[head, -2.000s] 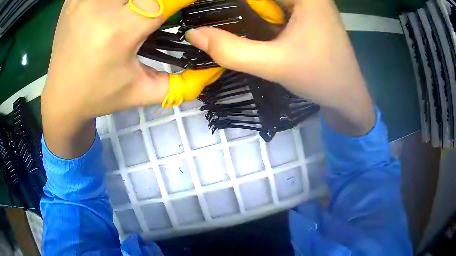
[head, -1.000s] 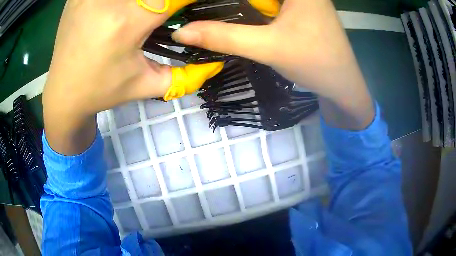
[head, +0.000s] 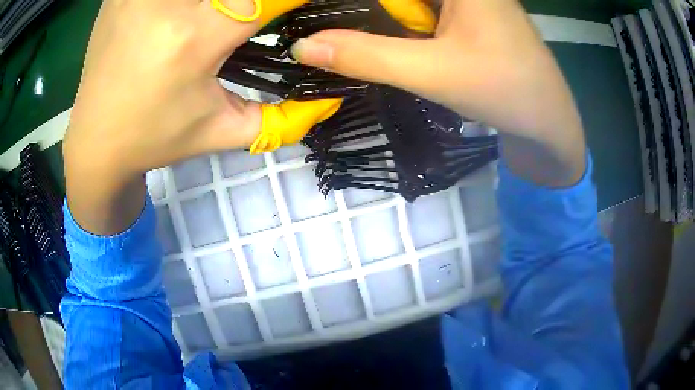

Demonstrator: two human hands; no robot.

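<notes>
A bundle of glossy black assemblies [head: 419, 145] lies lined up like slats over the upper part of a white compartment tray [head: 316, 247], with thin leads fanning to both sides. My left hand [head: 156, 107], with yellow finger cots on its thumb and upper fingers, grips the bundle from the left. My right hand [head: 449, 68] holds the upper part from the right, its bare thumb across the black parts and a yellow cot at the top. The upper fingertips of both hands are hidden or cut off by the top edge.
Stacked trays with black parts between them [head: 651, 114] stand at the right. A dense pile of black parts [head: 34, 213] lies at the left on the bench. Green belt with a pale rail [head: 57, 129] runs behind. A thin dark piece lies on the green at upper left.
My right hand and forearm have shifted slightly right, and its thumb has moved a little over the bundle. My left hand stays nearly in place.
</notes>
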